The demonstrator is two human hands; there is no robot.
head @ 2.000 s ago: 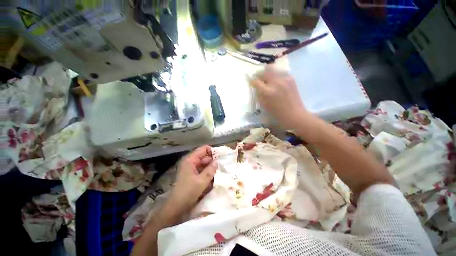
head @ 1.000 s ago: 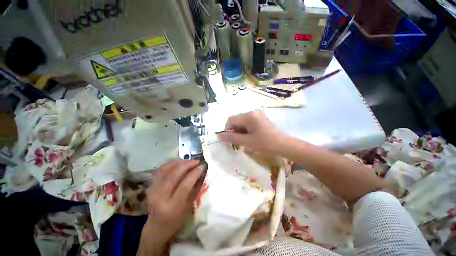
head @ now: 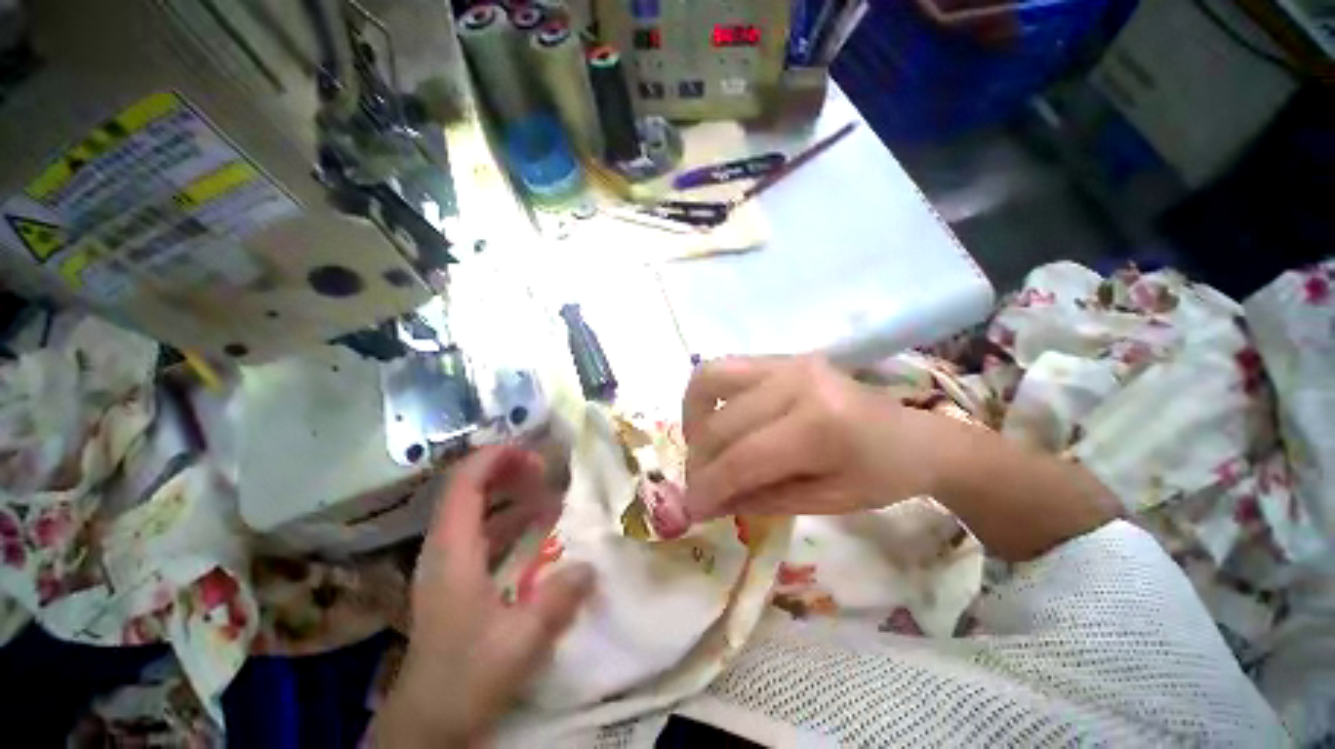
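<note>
A cream-white floral garment piece (head: 644, 600) lies over the lap, its upper edge in front of the sewing machine bed. My right hand (head: 769, 439) pinches the cloth near a pink flower, right of the middle. My left hand (head: 491, 600) is over the cloth at the left, its fingers spread and slightly blurred; I see no grip on the cloth. The needle plate (head: 428, 403) shows bare metal, with no cloth on it. The machine head (head: 191, 220) stands at the upper left under bright lamp glare.
A dark-handled tool (head: 587, 351) lies right of the machine bed. Slim dark tools (head: 729, 171) and a red-brown stick (head: 801, 158) lie on a beige scrap (head: 718, 234). Thread cones (head: 558, 81) and a control box (head: 691, 59) stand behind. Floral heaps (head: 1142, 366) lie at both sides.
The cloth has come off the needle plate towards the lap. My right hand has drawn back from the needle area with the cloth. My left hand has opened. The view has shifted.
</note>
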